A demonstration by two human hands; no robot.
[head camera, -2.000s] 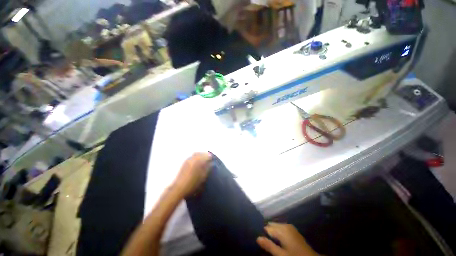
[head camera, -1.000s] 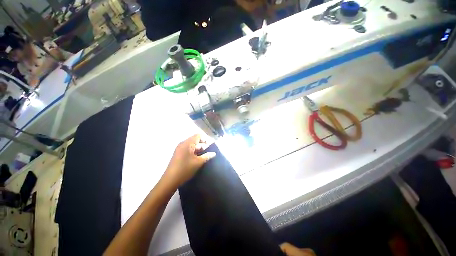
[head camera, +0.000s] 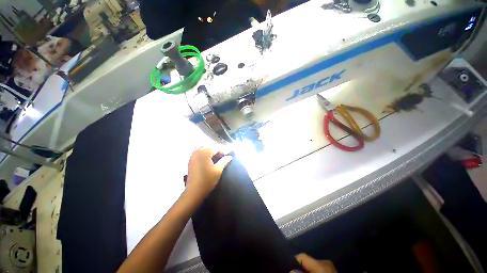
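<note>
A black sleeve panel (head camera: 235, 213) runs from the lit presser foot and needle area (head camera: 243, 146) of the white lockstitch machine (head camera: 331, 64) down over the table's front edge. My left hand (head camera: 205, 170) holds its upper end close to the needle, thumb on top and fingers curled. Glare hides the needle and the cloth's tip. My right hand (head camera: 315, 264) is cut off by the bottom edge and grips the panel's lower right edge.
Black cut panels (head camera: 96, 181) lie flat at left. Scissors with red and orange-yellow handles (head camera: 350, 128) lie on the machine bed. A green ring (head camera: 179, 69) circles a grey post. Dark cloth (head camera: 459, 197) and a small red item (head camera: 472, 162) are at right.
The view has moved closer to the machine. My left hand has brought the panel's upper end from the table's front part up to the needle area. My right hand has stayed at the lower edge.
</note>
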